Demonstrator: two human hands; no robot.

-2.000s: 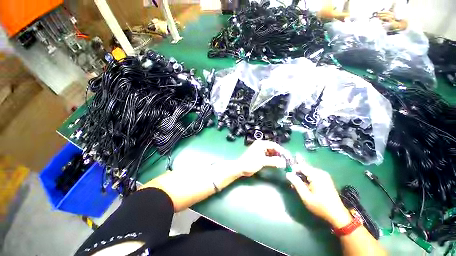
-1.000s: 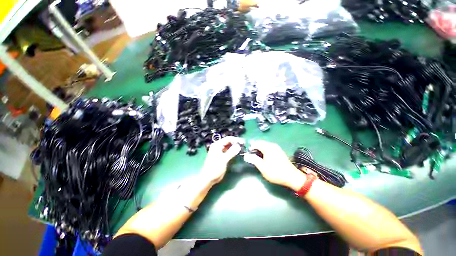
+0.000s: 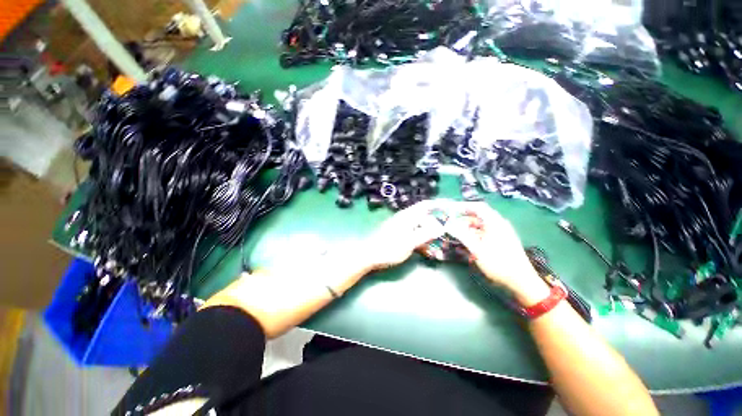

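My left hand and my right hand meet over the bench, fingers closed together around a small dark part with a little green on it. The fingers cover most of it, and its exact shape is blurred. A coiled black cable lies beside my right wrist and runs toward that hand. Loose black housing shells lie just beyond my left hand. Shinier black parts lie in the clear plastic bag beyond my right hand.
A large pile of black cable units is at left, above a blue bin on the floor. Cables with green boards lie at right. More cables and another bag are at the back. The green bench has a curved front edge.
My hands have closed together and my fingers now overlap around the part. The camera view has shifted, so the piles sit further right and higher than one second ago.
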